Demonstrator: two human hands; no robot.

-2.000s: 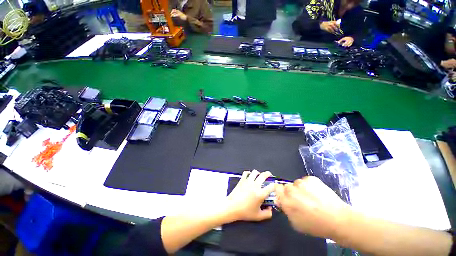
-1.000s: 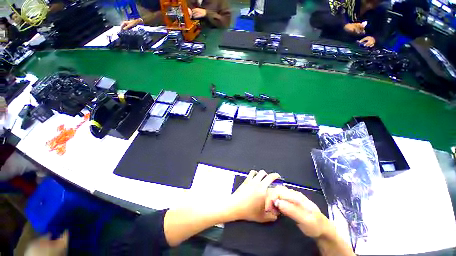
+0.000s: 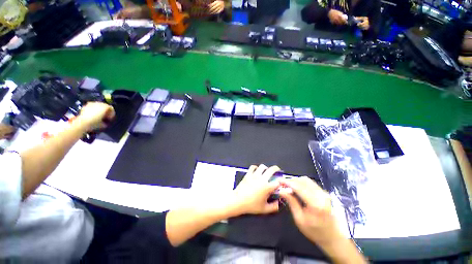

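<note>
My left hand (image 3: 257, 190) holds a small boxy electronic unit (image 3: 281, 191) above the small black foam mat (image 3: 248, 227) at the front edge. Most of the unit is hidden by my fingers. My right hand (image 3: 309, 205) is at the unit's right side, with thumb and fingers pinched close together on it. Whether they grip a lead or the unit itself cannot be told. Several similar units stand in a row (image 3: 263, 112) on the larger mat (image 3: 259, 149) beyond, and more units (image 3: 150, 109) stand on the left mat (image 3: 158, 160).
A clear plastic bag with leads (image 3: 344, 154) lies right of the mats, beside a black bin (image 3: 373, 134). At the left, another person's arm (image 3: 54, 149) reaches to a black box (image 3: 121, 116) near bunched black cables (image 3: 46, 100). A green conveyor (image 3: 310, 85) runs behind.
Another person's arm has come in from the left and reaches to the black box. My left hand still holds the unit; my right fingers have shifted and opened slightly around its right side.
</note>
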